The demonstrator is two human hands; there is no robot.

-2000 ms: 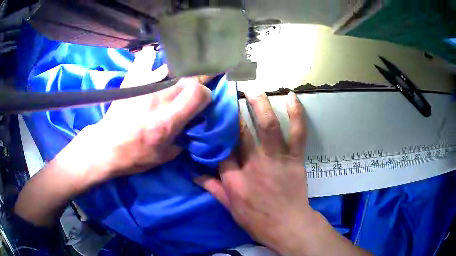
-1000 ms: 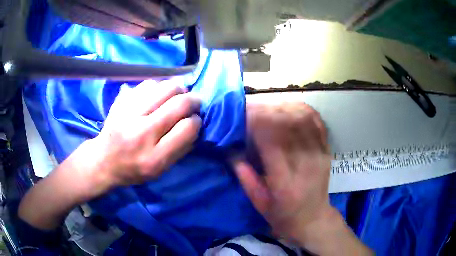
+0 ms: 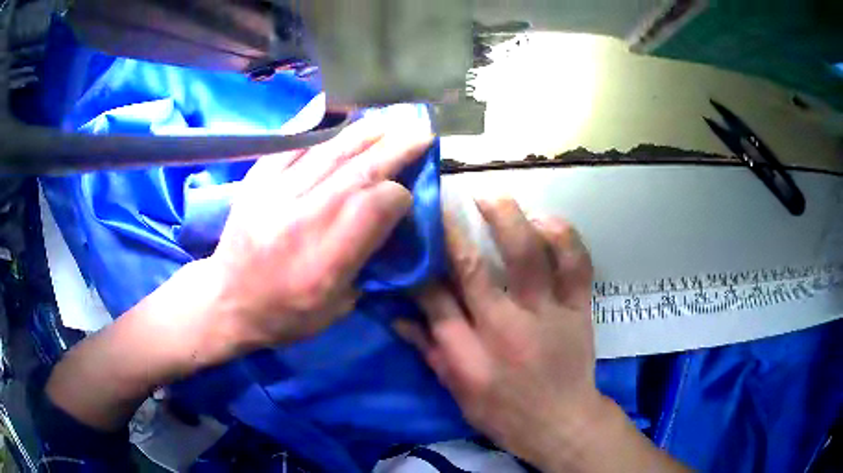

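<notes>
Shiny blue fabric (image 3: 370,388) lies bunched under the machine head (image 3: 397,55) and hangs over the table's front edge. My left hand (image 3: 296,240) presses on the fabric close to the needle area, its fingertips near the folded edge. My right hand (image 3: 518,333) is beside the fabric's right edge, with its thumb and index finger at the cloth and the other fingers on the white table. The needle and presser foot are hidden behind the head and my left fingers.
Black thread snips (image 3: 758,157) lie to the right, across the seam between machine bed (image 3: 638,111) and table. A printed rule (image 3: 702,300) runs along the white table's front edge. A blurred grey bar (image 3: 166,152) crosses at the left. More blue cloth (image 3: 739,397) hangs below right.
My left hand moved forward and right toward the needle, then its fingers spread onto the cloth. My right hand lifted and curled away, then came back down at the fabric's edge.
</notes>
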